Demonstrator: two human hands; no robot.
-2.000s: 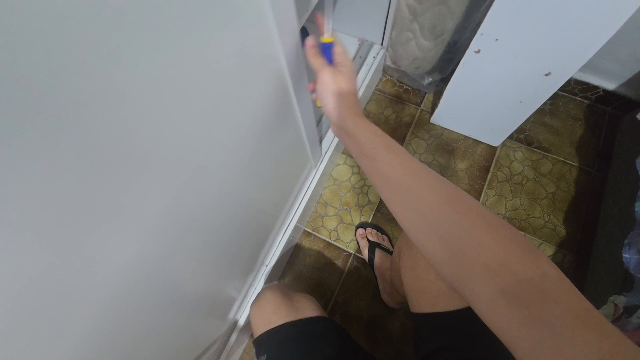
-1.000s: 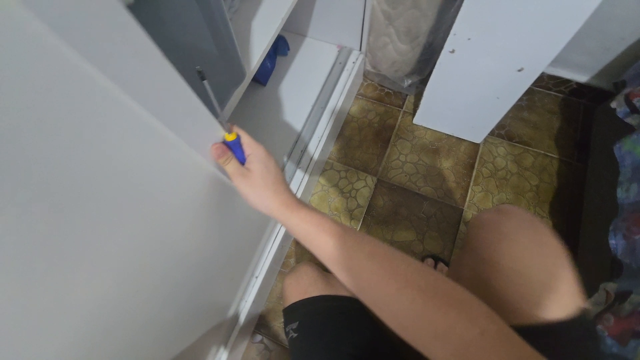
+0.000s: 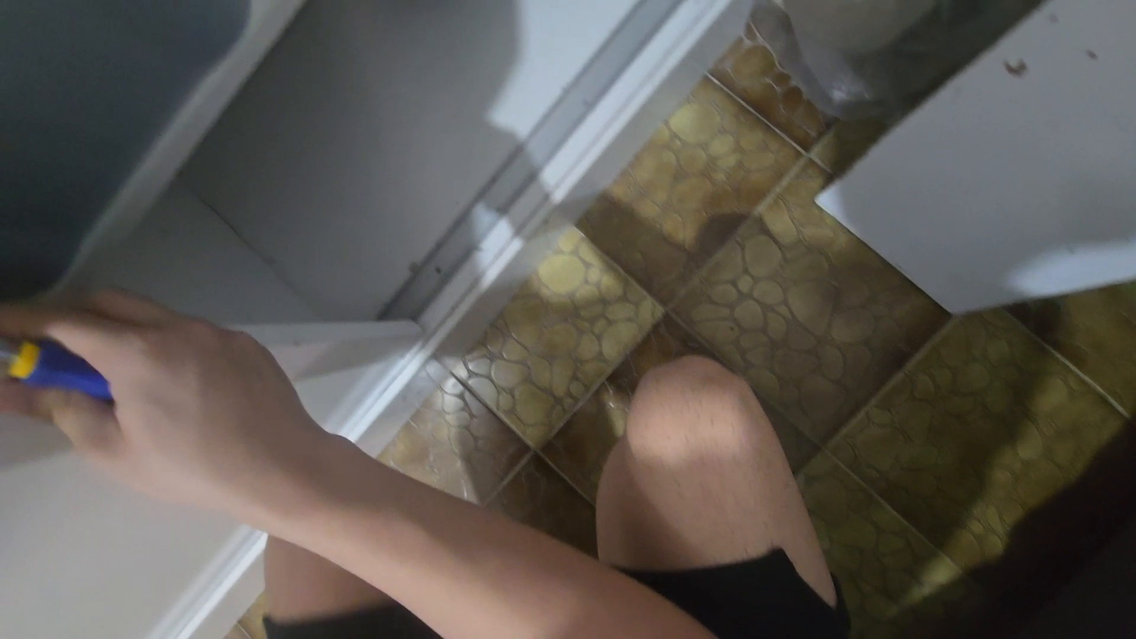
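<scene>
My right hand (image 3: 169,399) is at the left edge of the head view, its fingers closed round a screwdriver (image 3: 67,371) with a blue and yellow handle. The screwdriver's shaft runs out of the frame on the left. Beyond the hand lies the inside of a white cabinet (image 3: 355,133), with a metal track (image 3: 532,164) along its front edge. A white sliding door (image 3: 106,541) shows below the hand. My left hand is not in view.
Patterned brown and yellow floor tiles (image 3: 763,311) run along the cabinet's base. A white panel with chipped spots (image 3: 1012,169) stands at the upper right. A plastic-wrapped item (image 3: 852,53) is at the top. My bare knee (image 3: 692,426) is raised near the middle.
My right hand, with the screwdriver in it, has moved left and lower along the cabinet. More of the cabinet's inside shows, and the view has come nearer to it.
</scene>
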